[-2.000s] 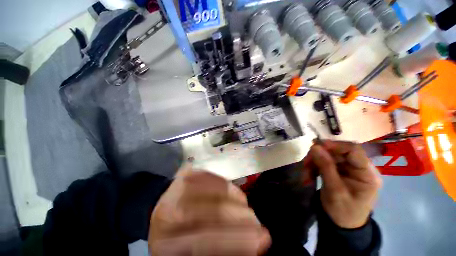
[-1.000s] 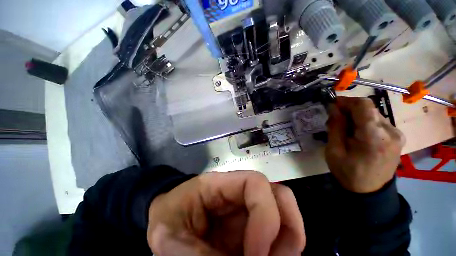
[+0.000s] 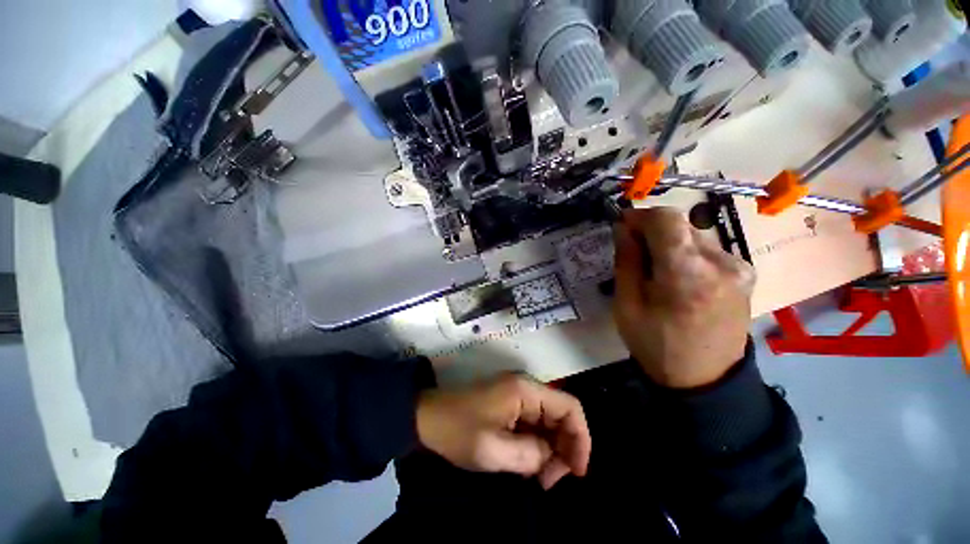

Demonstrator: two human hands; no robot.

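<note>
The overlock machine's blue "900" head stands at the top centre above the needle area. The looper cover is open and shows white diagram labels. My right hand has its fingertips together at the right end of the dark looper area, below the first orange clip; whatever they may pinch is hidden. My left hand is in front of the table's front edge, fingers loosely curled and partly apart, with nothing visible in it.
Grey fabric and a metal attachment lie left of the cloth plate. Ribbed grey dials line the top. A shiny rod with orange clips crosses above black snips. A red stool stands right.
Over two seconds my right hand has moved from the front right corner up to the looper area. My left hand has lowered away from the camera, its fingers loosening since a second ago.
</note>
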